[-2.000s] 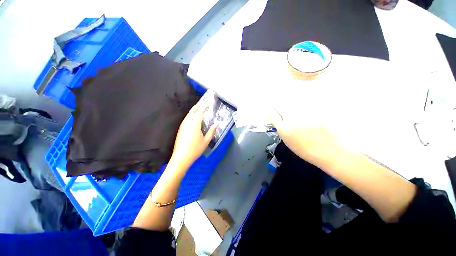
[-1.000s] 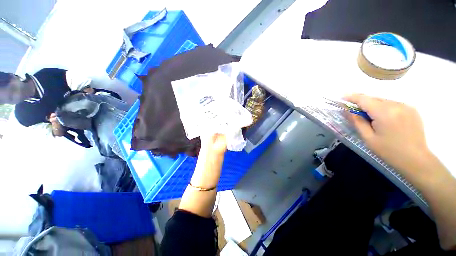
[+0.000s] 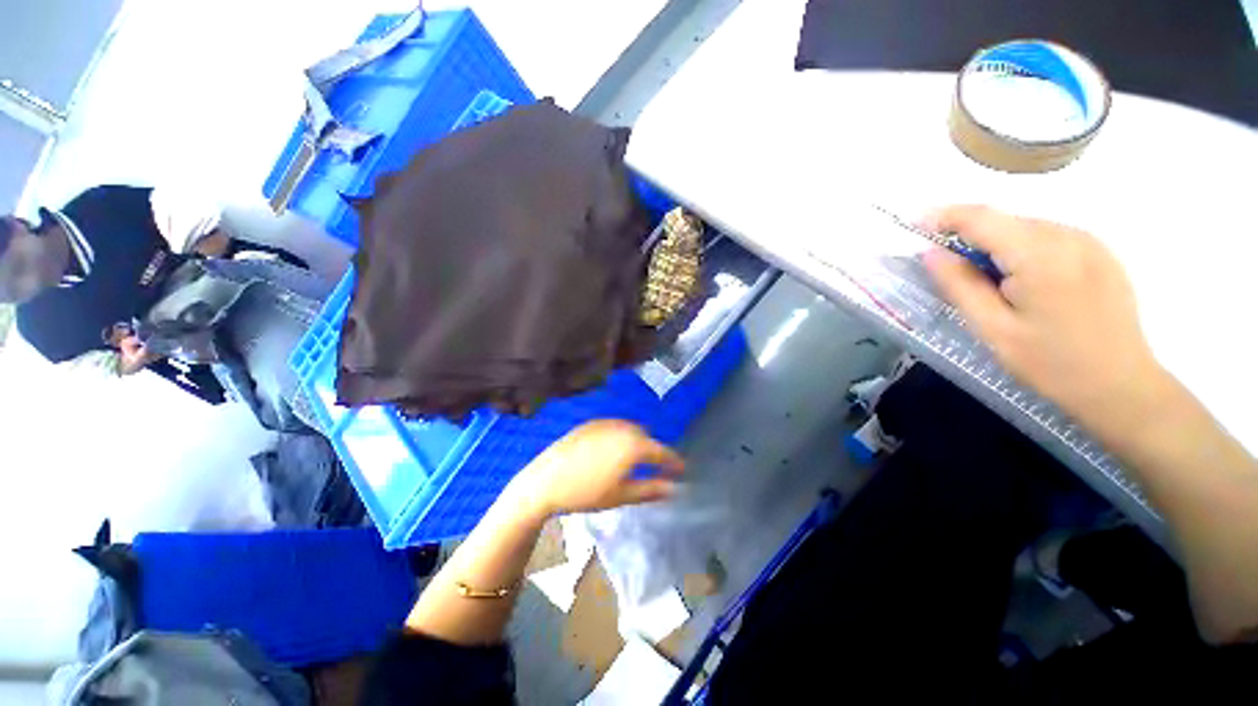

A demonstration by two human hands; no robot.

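Note:
My left hand [image 3: 593, 469] is over the side of the blue crate, its fingers slightly curled and apart. A blurred clear plastic bag [image 3: 649, 552] shows just below it, apparently out of its grasp. My right hand [image 3: 1055, 297] rests on the white table [image 3: 828, 152], closed around small thread snips [image 3: 982, 262] with a dark blue handle. Their thin metal tip points left; the fingers partly hide them. Something clear and shiny [image 3: 904, 293] lies at the table edge beside my right fingers.
A dark brown fabric stack [image 3: 483, 262] covers the blue crate [image 3: 400, 503]. An open drawer [image 3: 724, 317] holds a brass-coloured bundle [image 3: 673, 269]. Tape roll [image 3: 1028, 111], dark panel [image 3: 1021, 42] and ruler tape [image 3: 1049, 441] are on the table. Cardboard [image 3: 591, 621] lies below; a person [image 3: 104, 269] is at left.
My left hand has moved down from above the fabric stack, and the bag has dropped below it, uncovering the stack. My right hand still holds the snips at the table edge.

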